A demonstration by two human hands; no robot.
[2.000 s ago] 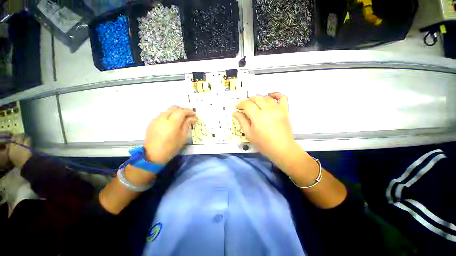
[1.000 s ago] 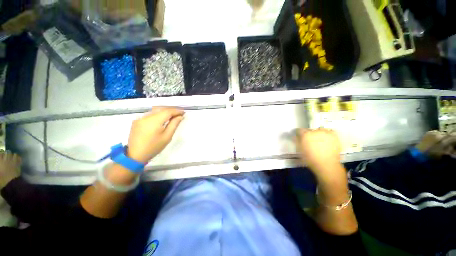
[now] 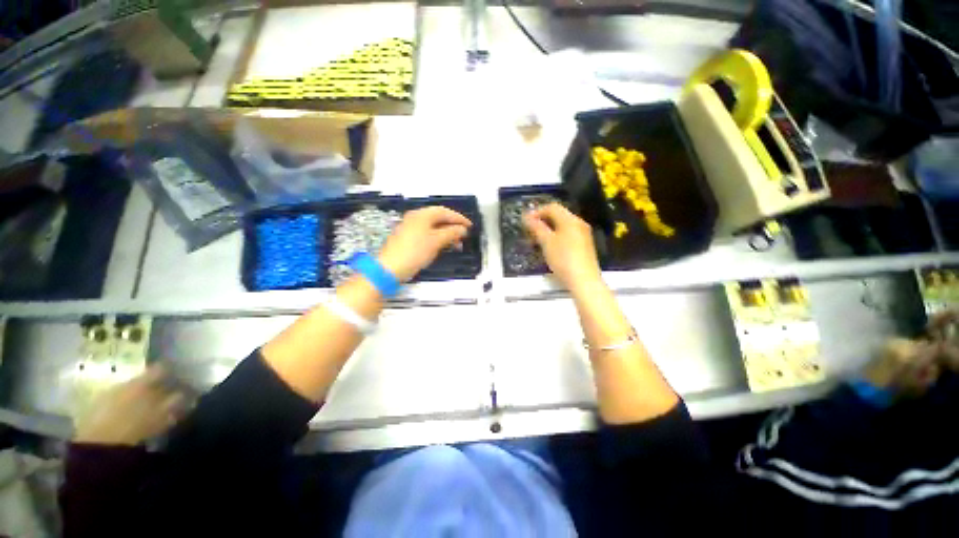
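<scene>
My left hand (image 3: 423, 240) is over the bin of small black parts (image 3: 457, 263), with fingertips close together above it. My right hand (image 3: 559, 240) reaches into the bin of grey-black leaded parts (image 3: 517, 252), fingertips down at the heap. Whether either hand holds a part is too small to tell. The bin of white parts (image 3: 363, 233) is partly behind my left hand, with the blue parts (image 3: 287, 250) left of it. A PCB panel (image 3: 776, 342) lies on the track at the right.
Yellow components (image 3: 628, 187) lie in a large black bin, beside a tape dispenser (image 3: 726, 147). Another panel (image 3: 108, 352) is at the left by a neighbour's hand (image 3: 131, 405). Another person's hand (image 3: 906, 363) is at the right. A silvery bag (image 3: 195, 189) and a tray (image 3: 326, 84) lie behind.
The panel moved from between my hands to the right along the track, and my right hand left it. Both hands moved forward to the bins. A panel now shows at the left.
</scene>
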